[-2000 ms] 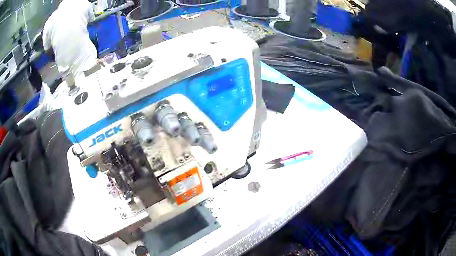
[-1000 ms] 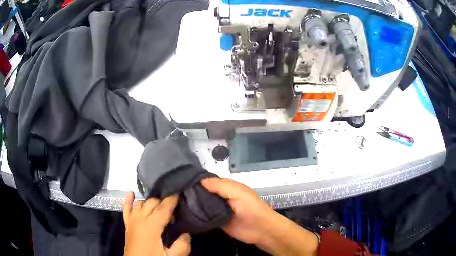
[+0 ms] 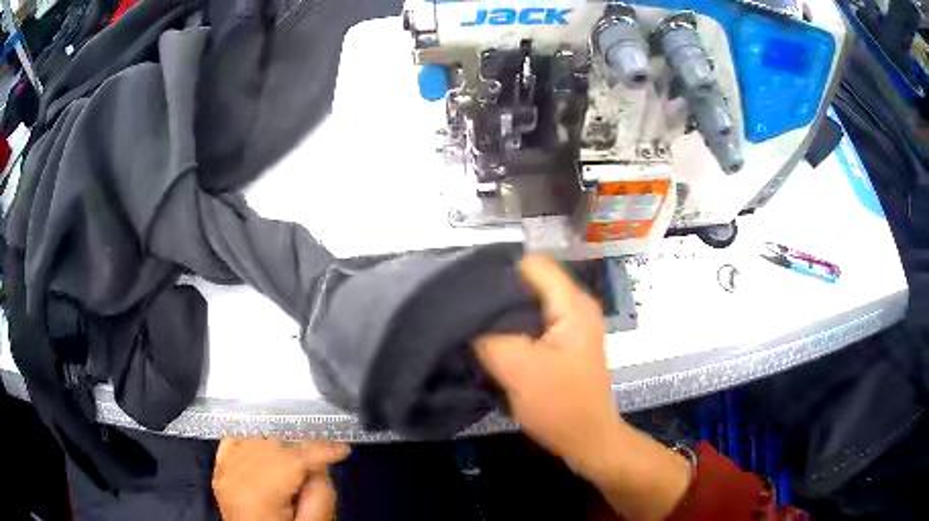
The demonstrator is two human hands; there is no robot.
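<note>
A dark grey garment [image 3: 112, 193] lies left of the machine. Its narrow tube [image 3: 351, 305] runs to the right along the table's front and ends in a darker black band [image 3: 433, 326], blurred by motion. My right hand [image 3: 560, 356] grips the band's right edge, thumb outside and fingers partly hidden in its opening. My left hand [image 3: 275, 478] is at the bottom edge, below the table edge, partly cut off, off the tube, with fingers bent; no cloth shows in it. The white overlock machine [image 3: 637, 122] stands behind, its needle area [image 3: 520, 112] free of cloth.
Thread snips [image 3: 802, 262] with a red and blue handle and a small round disc [image 3: 727, 277] lie right of the machine. A recessed tray [image 3: 619, 295] is mostly covered by my right hand and the band. The ruler-marked table edge [image 3: 703, 377] curves along the front.
The machine has come into closer view since the first frame. Since the second, my left hand has left the cloth and moved down; my right hand has moved up and right, pulling the band wider open.
</note>
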